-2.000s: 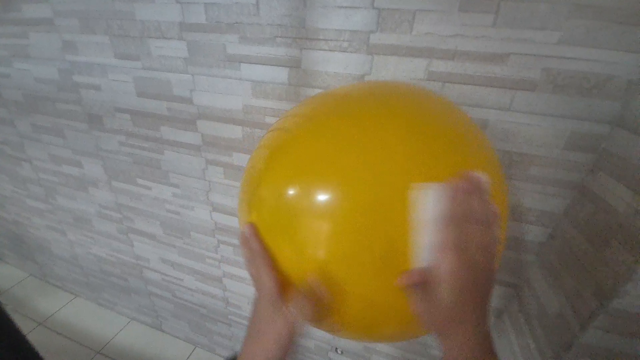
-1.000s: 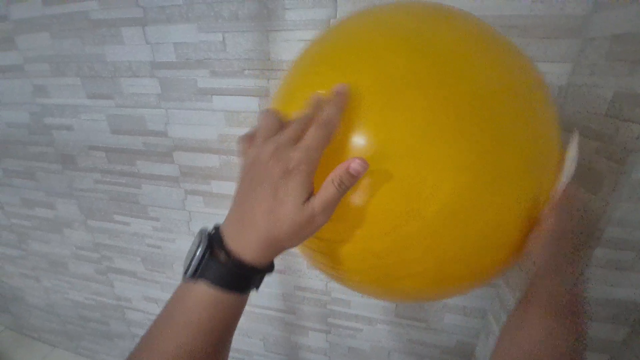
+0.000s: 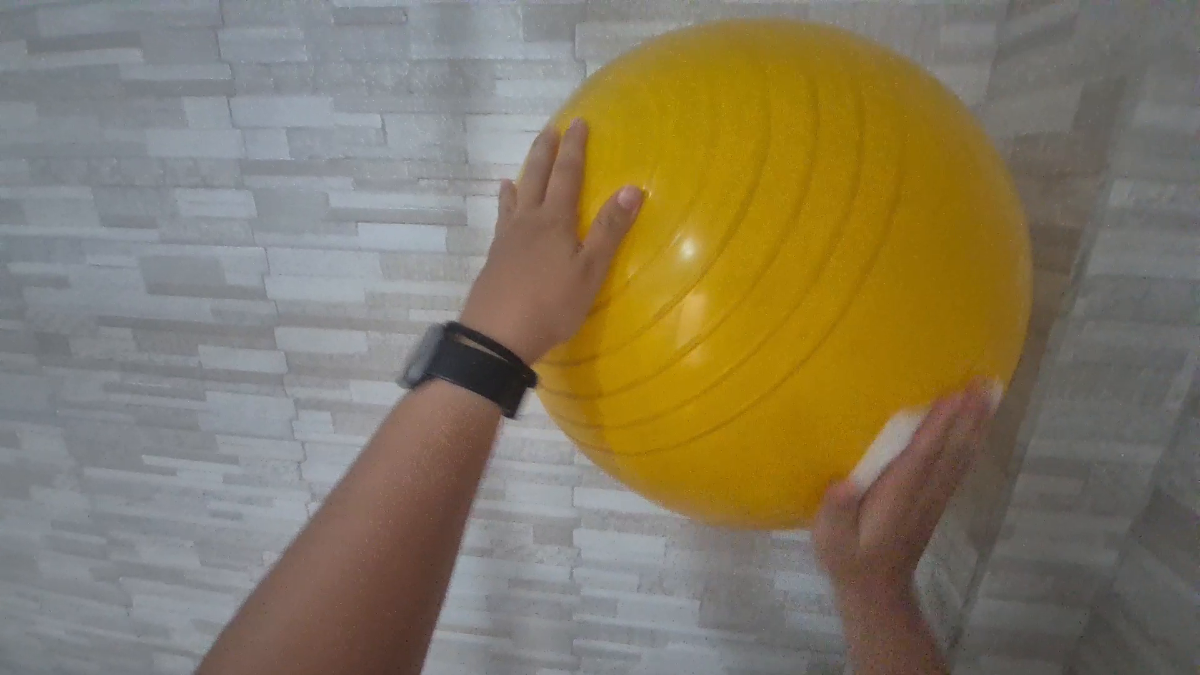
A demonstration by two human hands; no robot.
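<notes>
A large yellow exercise ball point(image 3: 797, 272) with curved ridges is held up between both hands in front of a wall. My left hand point(image 3: 548, 253) lies on the ball's left side, fingers apart, with a black-strapped watch point(image 3: 469, 366) on the wrist. At the ball's lower right, my right hand point(image 3: 909, 487) presses a white pad or folded cloth point(image 3: 886, 450) against the surface. Part of that white piece is hidden under the fingers.
Behind the ball stands a wall point(image 3: 187, 281) faced with narrow grey and beige stone-look strips. A wall corner point(image 3: 1050, 328) runs down close to the ball's right side.
The ridged part of the ball now faces me, where a smoother part showed earlier. My right hand with the white piece has gone from the ball's front to its lower right edge.
</notes>
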